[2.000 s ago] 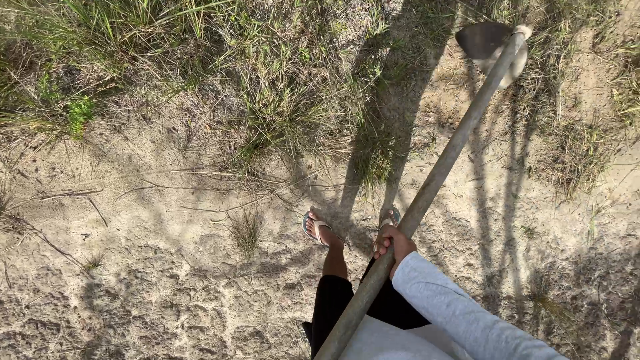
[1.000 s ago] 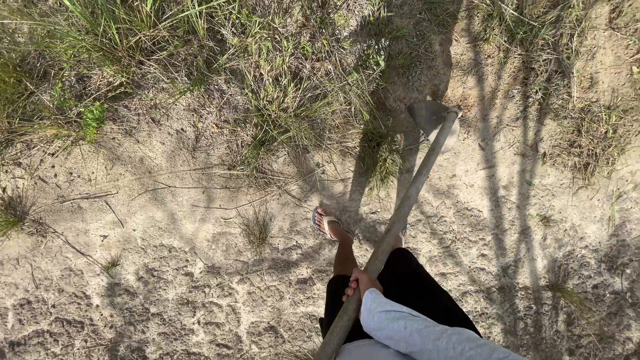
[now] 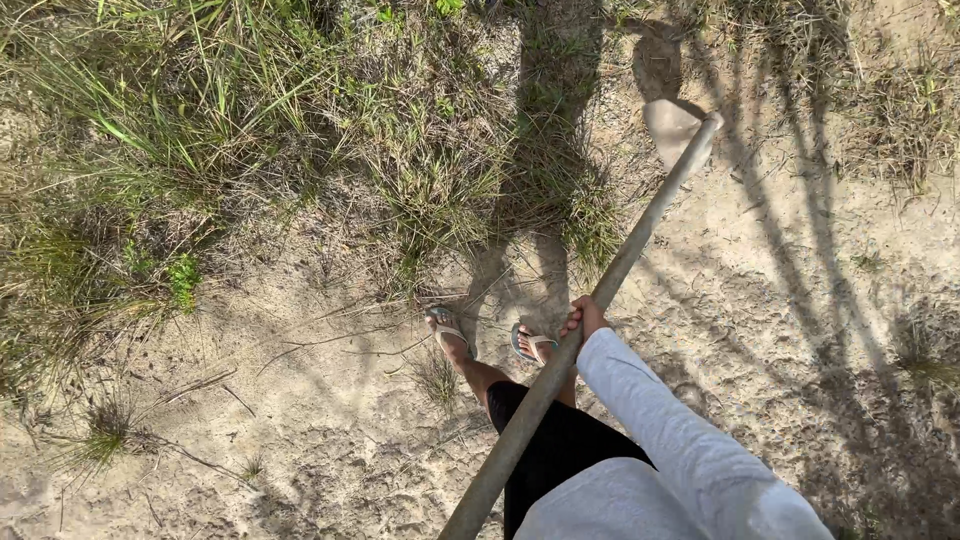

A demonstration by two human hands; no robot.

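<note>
My right hand point(image 3: 586, 318) is closed around the middle of a long wooden hoe handle point(image 3: 637, 236), its grey sleeve reaching up from the lower right. The handle slants from the bottom edge of the view to the upper right, where a broad metal hoe blade point(image 3: 670, 129) is fixed at its far end. The blade is over sandy ground beside the grass; whether it touches the soil cannot be told. My left hand is out of view, and the near end of the handle is cut off by the bottom edge.
My feet in flip-flops point(image 3: 534, 343) stand on pale sandy soil point(image 3: 315, 420). Tall green grass point(image 3: 225, 97) grows across the upper left, with a tuft point(image 3: 592, 225) just ahead of my feet. Thin dry twigs point(image 3: 337, 337) lie at the left. Long shadows cross the ground.
The hoe blade was lower, nearer my feet, one second ago and is now farther out. My right hand stays around the handle. The view has shifted.
</note>
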